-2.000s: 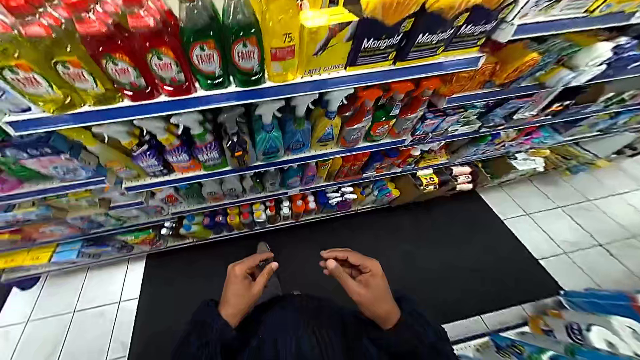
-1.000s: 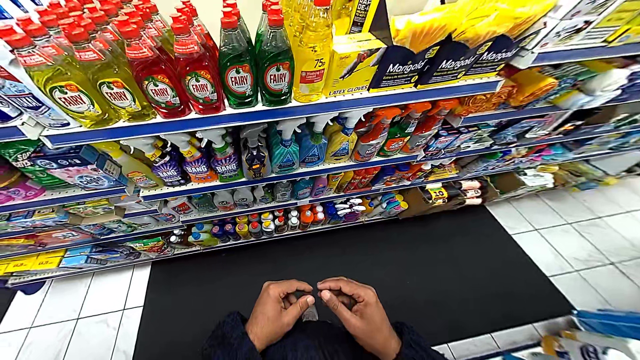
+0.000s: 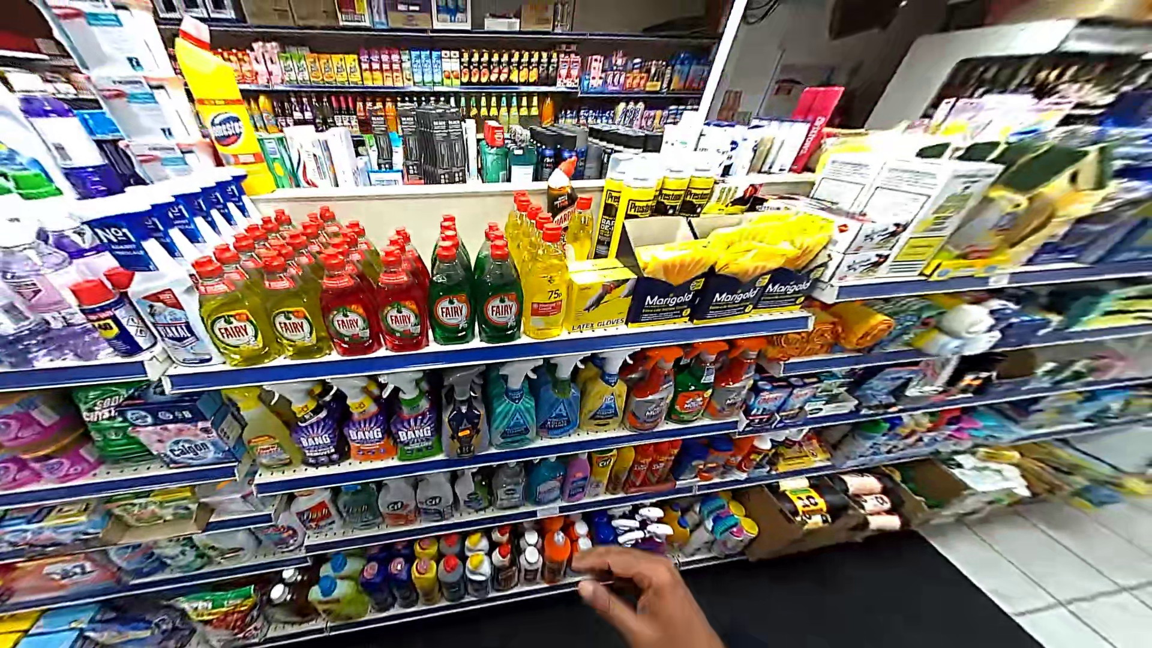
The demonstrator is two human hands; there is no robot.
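Note:
My right hand [image 3: 643,598] shows at the bottom middle, its thumb and fingers apart, with nothing plainly held between them. It appears in front of the lowest shelf, which holds small bottles [image 3: 477,576]. My left hand is out of view. Higher up stand Fairy washing-up liquid bottles in yellow, red [image 3: 349,310] and green [image 3: 452,301]. To their right are a yellow latex gloves box [image 3: 600,292] and Marigold glove boxes [image 3: 664,297]. Spray bottles [image 3: 513,405] line the shelf below.
Blue-edged shelves [image 3: 540,351] run across the view. A black mat [image 3: 837,598] lies on the white tiled floor [image 3: 1053,567]. An open cardboard box [image 3: 783,531] with dark bottles sits low on the right. More stocked shelves [image 3: 432,85] stand behind the display.
The view has tilted up a lot. My hands came together between the two earlier frames; now only my right hand shows, and my left hand has left the view.

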